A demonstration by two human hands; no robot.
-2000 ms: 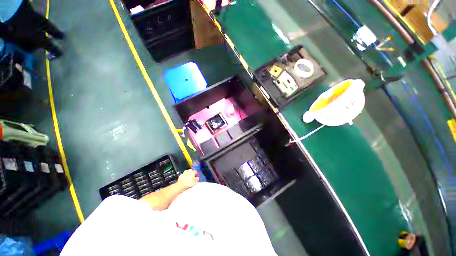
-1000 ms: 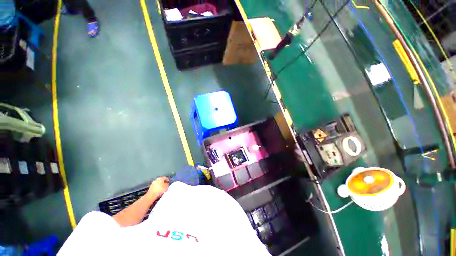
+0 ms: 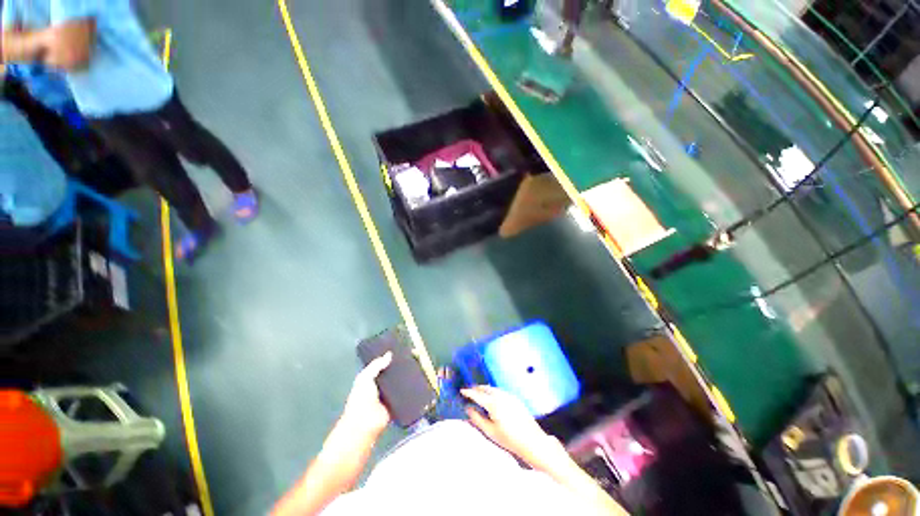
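Note:
My left hand (image 3: 371, 391) is low in the middle of the head view, shut on a dark flat slab (image 3: 397, 377), which looks like the smartphone or its case. The thumb lies over its upper face, and no lit screen shows. My right hand (image 3: 491, 407) is to its right, apart from the slab, with its fingers bent. It is blurred, and I cannot tell whether it holds anything. A bright blue stool (image 3: 533, 365) stands just beyond my right hand.
A black crate (image 3: 459, 214) with a maroon inner tray (image 3: 486, 156) and white pieces stands ahead beside the green bench (image 3: 711, 292). A cardboard piece (image 3: 537, 205) leans by it. A person (image 3: 121, 76) stands at upper left. A pale green stool (image 3: 106, 431) is at lower left.
The view has swung, so stool and crates sit lower. Both hands are now in front of my body, and the dark slab shows in my left hand. The person at left shows more fully.

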